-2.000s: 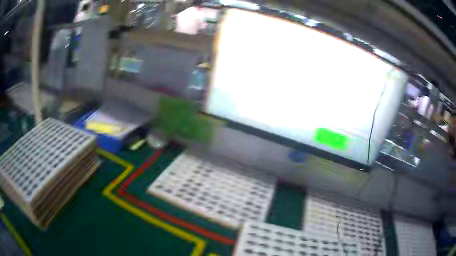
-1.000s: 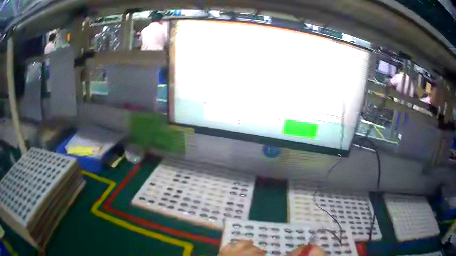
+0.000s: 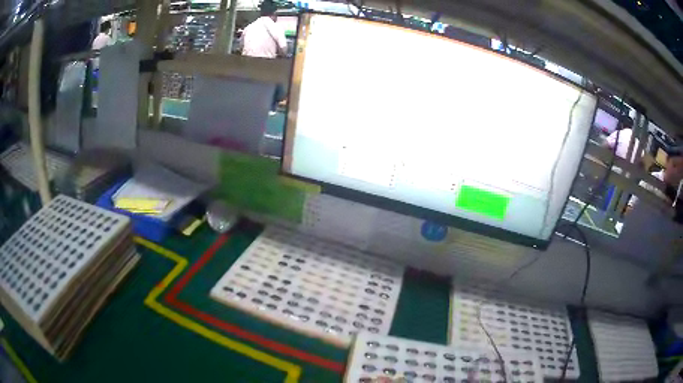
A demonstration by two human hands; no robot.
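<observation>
The nearest white foam tray (image 3: 358, 360) lies at the bottom edge, cut off by it, with rows of small dark oval parts. A sliver of my left hand (image 3: 389, 379) seems to show at the bottom edge; what it holds cannot be told. A faint, blurred pinkish patch over the tray further right may be fingertips of my right hand (image 3: 478, 368); its grip is unclear. Thin dark test leads (image 3: 587, 273) hang down over the trays. The large test monitor (image 3: 434, 112) is mostly washed-out white, with a green result box (image 3: 482, 201) low on it.
More foam trays lie behind, at centre (image 3: 307, 280), right (image 3: 455, 318) and far right (image 3: 621, 344). A tray stack (image 3: 93, 288) stands at left. A blue bin (image 3: 153, 224) holds papers, beside a small round silvery object (image 3: 220, 217). People (image 3: 262, 37) are beyond the partition.
The view has swung, so the monitor and trays sit further right than a second ago. My hands, visible at the bottom edge then, are now almost out of the picture. The result box stays green.
</observation>
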